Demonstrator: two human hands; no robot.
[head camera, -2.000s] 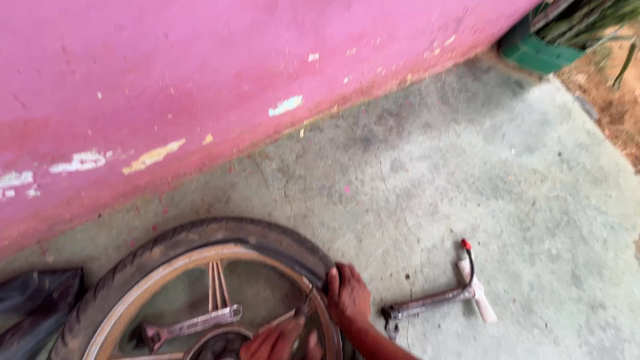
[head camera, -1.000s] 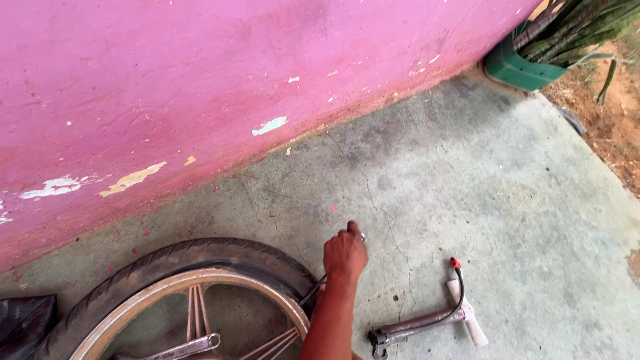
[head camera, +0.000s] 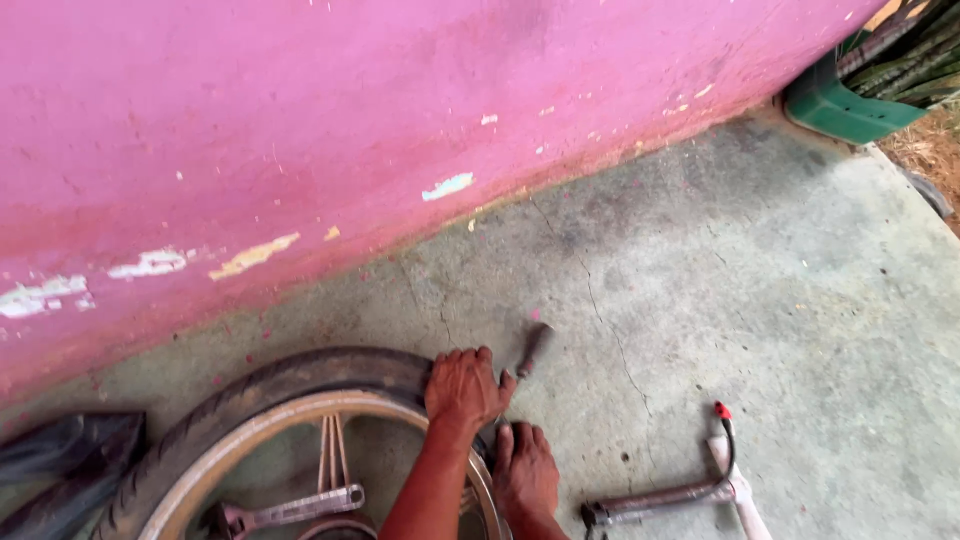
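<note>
The spoked wheel with its black tyre (head camera: 300, 369) lies flat at the bottom. My left hand (head camera: 465, 386) presses over the tyre's upper right edge, fingertips on its outer side. Just below it, my right hand (head camera: 526, 466) is at the tyre's right edge, fingers bent; what lies under them is hidden. A tool with a dark handle (head camera: 535, 346), blurred and like a screwdriver, sticks out beyond my left thumb; its thin shaft runs down between the hands. An adjustable wrench (head camera: 300, 508) lies across the wheel.
A hand pump (head camera: 660, 501) with a white handle and a red-tipped hose lies on the concrete floor at right. Black sheet-like material (head camera: 82, 457) lies left of the tyre. A pink wall (head camera: 337, 135) rises behind, and a green container (head camera: 847, 109) with plant stems stands top right.
One second ago a hand was out over the floor right of the tyre; both hands are now at the tyre's edge. The dark-handled tool has come into sight.
</note>
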